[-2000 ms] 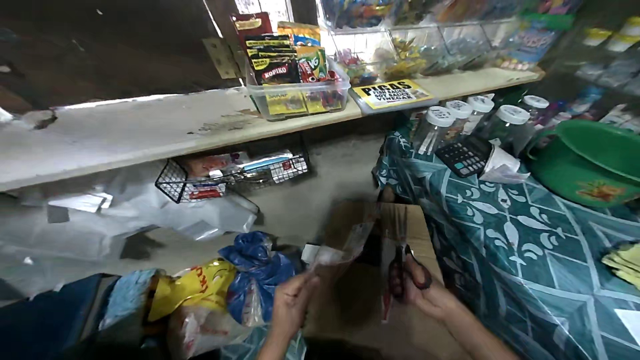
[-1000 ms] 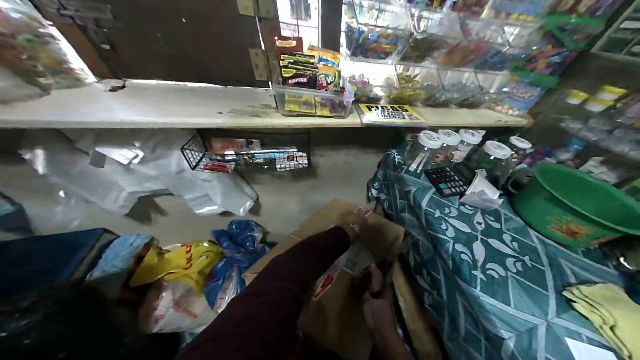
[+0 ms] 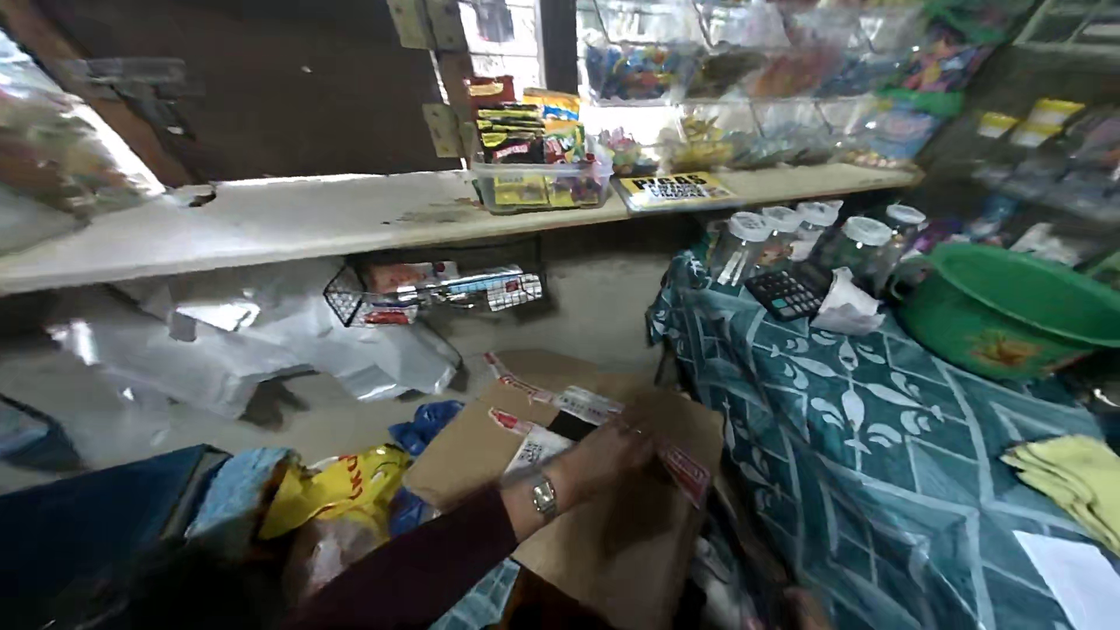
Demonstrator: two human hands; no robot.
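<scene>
A brown cardboard box (image 3: 612, 525) with printed tape and a white label (image 3: 535, 451) on it stands in the lower middle. My left hand (image 3: 612, 455), with a metal watch (image 3: 543, 496) at the wrist, reaches over the box, its fingers bent against the top near the tape; whether they pinch anything is unclear. Low at the box's right side, my right hand (image 3: 803, 610) shows only in part and blurred, close to the bottom edge. What it holds is hidden. The scissors cannot be made out in this view.
A patterned green tablecloth (image 3: 840, 411) covers the table at right, bearing a calculator (image 3: 785, 293), lidded jars (image 3: 744, 249), a green basin (image 3: 1006, 306) and a yellow cloth (image 3: 1072, 486). Above runs a shelf (image 3: 332, 214); a wire basket (image 3: 437, 293) hangs below it. Plastic bags (image 3: 341, 490) lie left.
Two seconds ago my right hand held scissors beside the box; now it is low at the box's right side. My left hand has moved from the box's left onto its top.
</scene>
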